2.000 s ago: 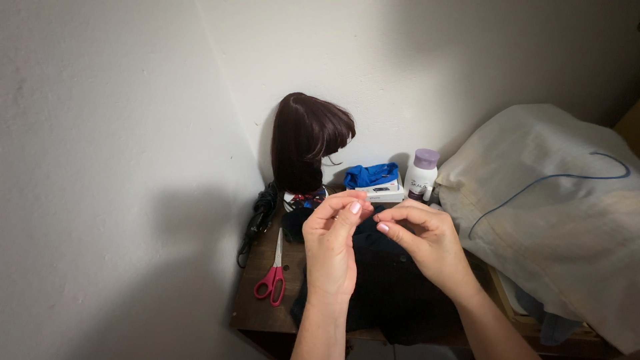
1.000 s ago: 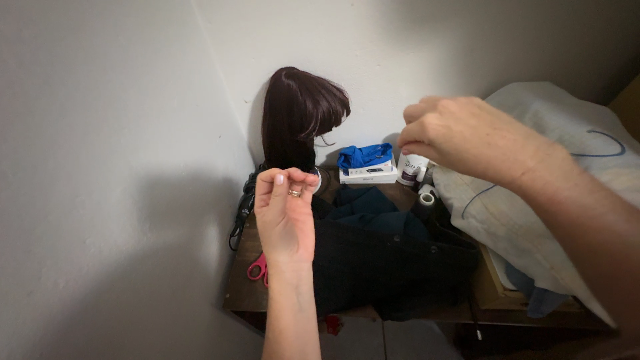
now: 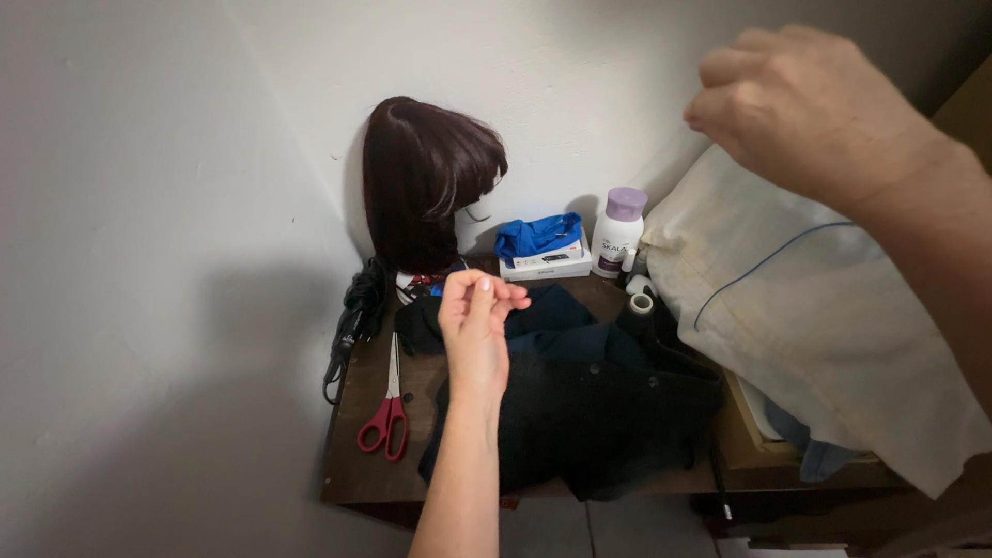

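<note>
My left hand (image 3: 477, 333) is raised over the dark clothing, its thumb and index fingertips together; whether something thin is pinched there cannot be made out. My right hand (image 3: 798, 101) is up at the upper right with fingers curled and fingertips together, over the pale cloth; anything fine between them is too small to see. Below them, dark buttoned clothing (image 3: 589, 418) lies on the brown wooden table (image 3: 356, 473). Scissors with dark red handles (image 3: 394, 403) lie left of my left hand. A spool (image 3: 641, 304) stands behind the clothing, right of my left hand.
A dark wig (image 3: 418, 170) stands against the wall. Beside it are a blue cloth (image 3: 539, 235) on white boxes (image 3: 546, 267) and a white bottle with a purple cap (image 3: 618, 232). A corded black appliance (image 3: 356, 318) lies at the left edge. Pale cloth (image 3: 790, 310) covers a bulky pile at right.
Two seconds ago my hands were close together in front of the table. My right hand has since moved away up and to the right, while my left hand stays over the clothing.
</note>
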